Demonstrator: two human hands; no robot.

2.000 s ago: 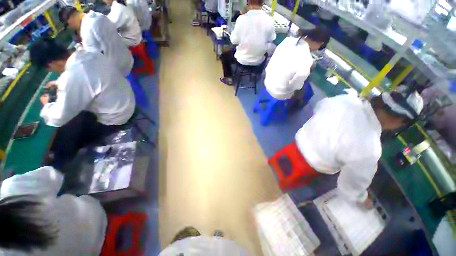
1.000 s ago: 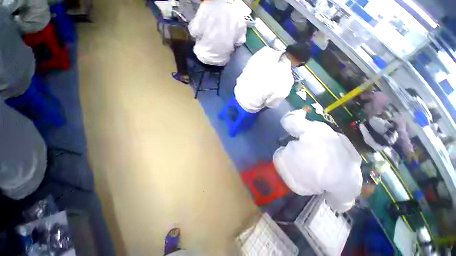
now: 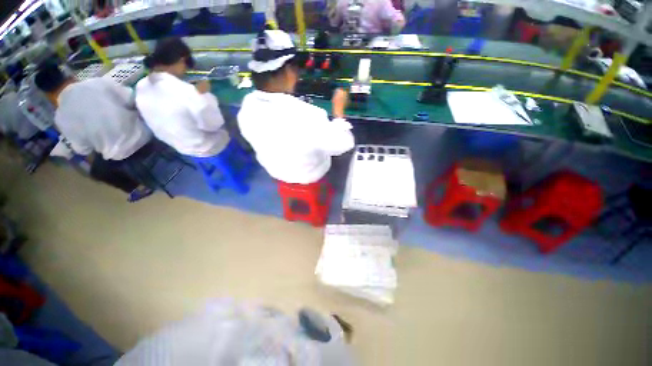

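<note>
Neither of my hands is in view. The front of my pale striped smock (image 3: 229, 336) shows blurred at the bottom edge, with a dark shoe (image 3: 314, 325) beside it. Nearest in front of me on the floor is a stack of white trays (image 3: 357, 261). Behind it stands a taller stack of white trays (image 3: 380, 182) with a few dark pieces in its top row. A seated person (image 3: 289, 136) in a white smock and cap is just left of it, facing the bench.
A long green bench (image 3: 400, 107) with yellow lines runs across the back. A white sheet (image 3: 486, 107) lies on it. Red stools (image 3: 554, 207) stand at the right, one holding a brown carton (image 3: 481, 180). More seated people are at the left. Cream floor (image 3: 214, 250) lies between.
The view has turned right, from looking along the aisle to facing the right-hand bench. The tray stacks now show near the centre. The capped person has reached an arm up to the bench.
</note>
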